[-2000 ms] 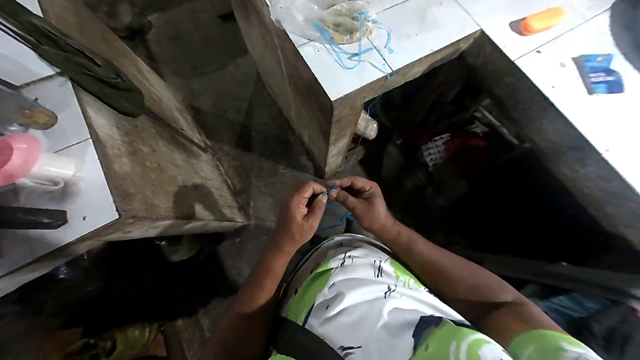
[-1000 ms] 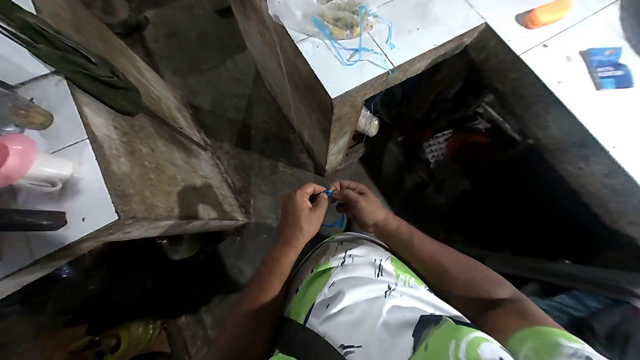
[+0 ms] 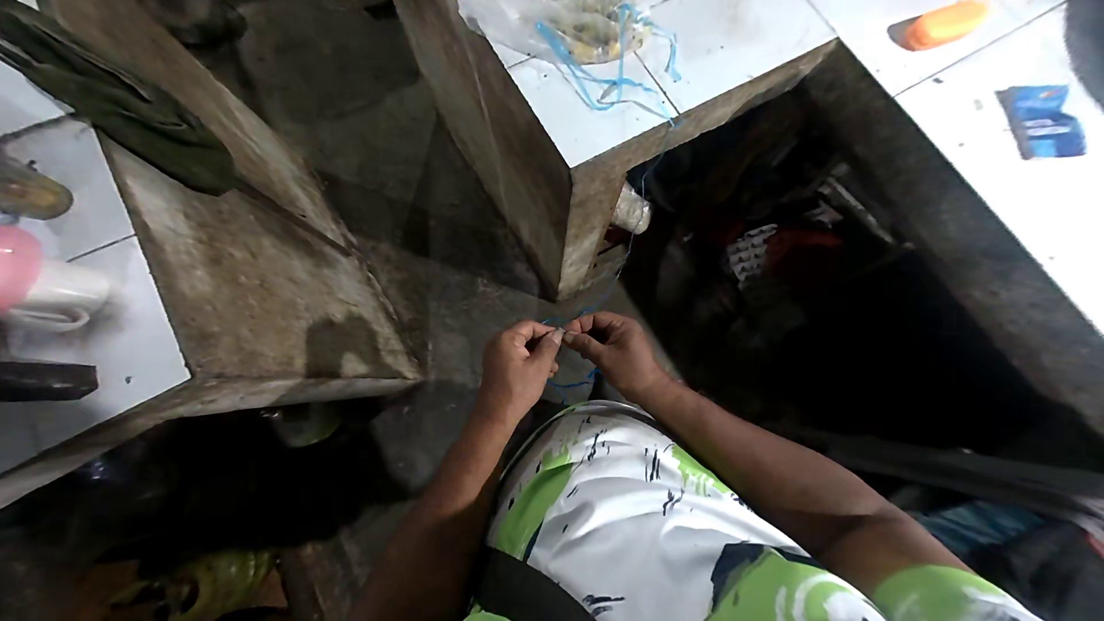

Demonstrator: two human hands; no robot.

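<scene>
My left hand (image 3: 520,366) and my right hand (image 3: 617,352) meet fingertip to fingertip in front of my shirt. Both pinch a thin blue plastic string (image 3: 573,382), whose loop hangs just below the fingers. From the hands a thin strand runs up past the counter corner toward blue strands (image 3: 608,86) on the white tiles. These lie by a clear plastic bag (image 3: 517,19) with yellowish contents that I cannot make out. The fingers cover the piece of string between them.
An orange object (image 3: 946,24) and a blue packet (image 3: 1045,122) lie on the right tiled counter (image 3: 975,86). On the left counter stand a white mug (image 3: 65,293) and something pink (image 3: 15,267); a dark green cloth (image 3: 112,108) drapes over its edge. Concrete walls flank my hands.
The hands stay together at about the same place, with small finger movements on the string. Blue string showed between the fingertips earlier; now it is mostly covered there.
</scene>
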